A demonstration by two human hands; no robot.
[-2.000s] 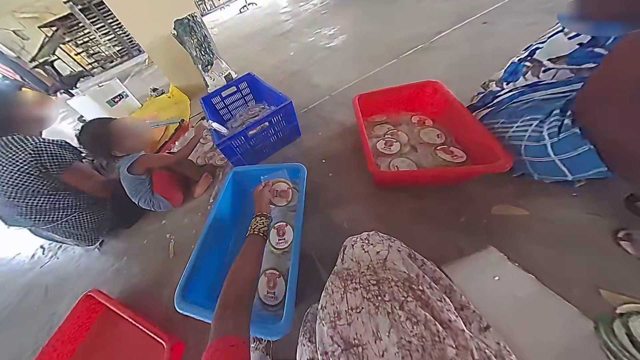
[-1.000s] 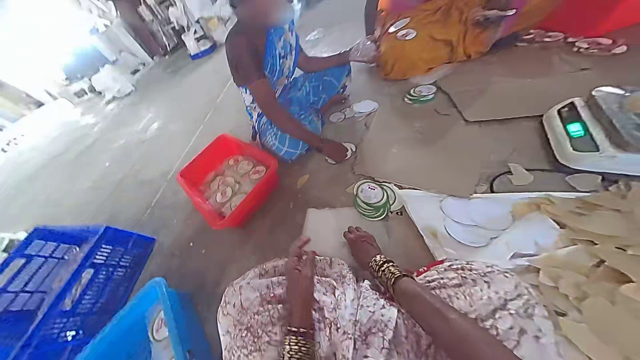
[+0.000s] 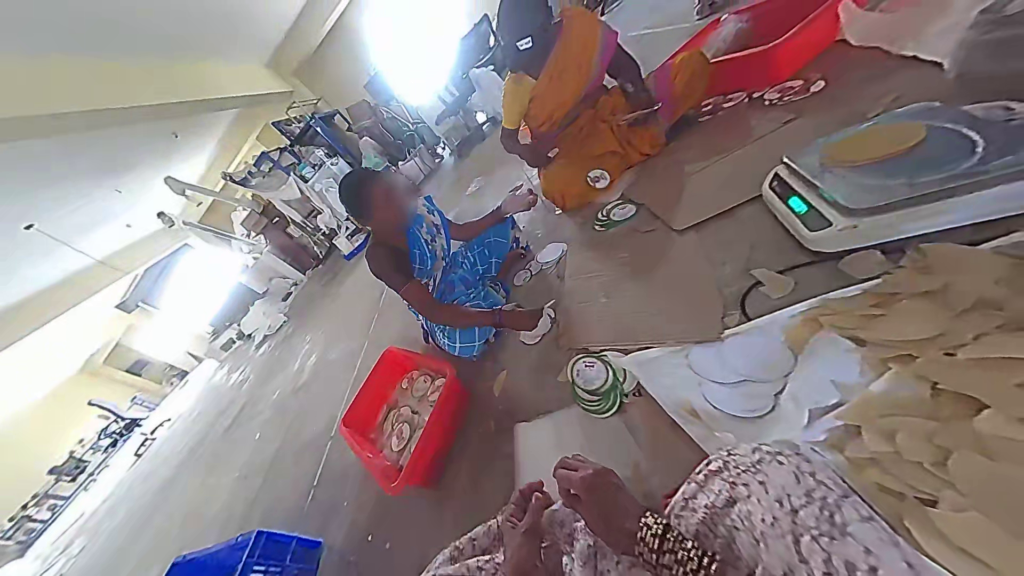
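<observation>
My left hand [image 3: 524, 520] is low in the view, its fingers bent beside my patterned clothing. Close to its right, my right hand [image 3: 596, 490], with a beaded bangle at the wrist, has curled fingers over the near edge of a pale flat board [image 3: 572, 444]. No object shows in either hand, but the palms are hidden. Beyond the board lies an overlapping pile of round green-rimmed printed discs [image 3: 596, 384]. Plain white discs [image 3: 744, 368] rest on a white sheet to the right, next to a large heap of tan leaf-like pieces [image 3: 952, 384].
A digital scale [image 3: 896, 180] holds a tan disc at right. A red tub [image 3: 456, 416] of discs stands left, with a blue crate [image 3: 248, 556] at the bottom edge. A person in blue [image 3: 456, 272] and another in orange [image 3: 592, 104] sit ahead near cardboard [image 3: 640, 296].
Two seconds ago a bangled hand of mine was in a light blue tub with printed discs; now both hands are at my lap. The view has swung right. The hands are closer together than one second ago.
</observation>
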